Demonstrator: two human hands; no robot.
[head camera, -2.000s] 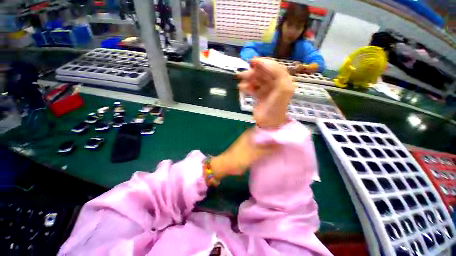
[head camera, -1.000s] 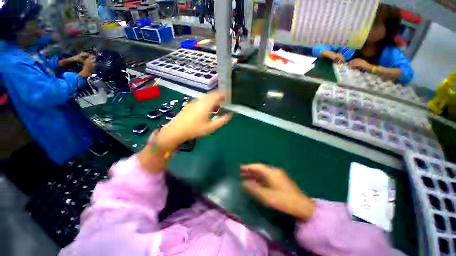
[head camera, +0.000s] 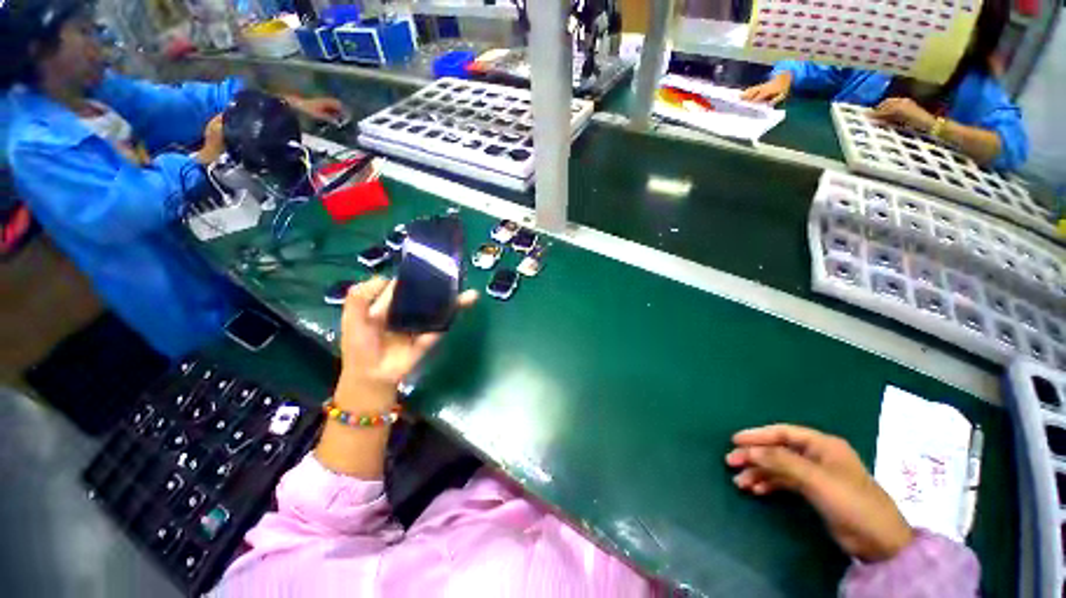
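My left hand (head camera: 376, 339), with a beaded bracelet at the wrist, holds a dark smartphone (head camera: 428, 275) upright above the green bench mat. A bright reflection crosses its dark screen. My right hand (head camera: 818, 477) is at the right over the mat, empty, with its fingers loosely extended and pointing left. Loose watches (head camera: 503, 282) lie on the mat behind and beside the phone, and the phone hides part of that area.
A white paper slip (head camera: 923, 463) and pen (head camera: 971, 467) lie right of my right hand, beside a foam tray (head camera: 1024, 467). A black tray (head camera: 193, 456) is low left. A red box (head camera: 354, 199), metal post (head camera: 552, 117) and two people in blue are beyond.
My left hand has taken hold of the smartphone, which lay on the mat, and raised it. The earlier contact between my hands has ended. My right hand has moved right. The view has turned left.
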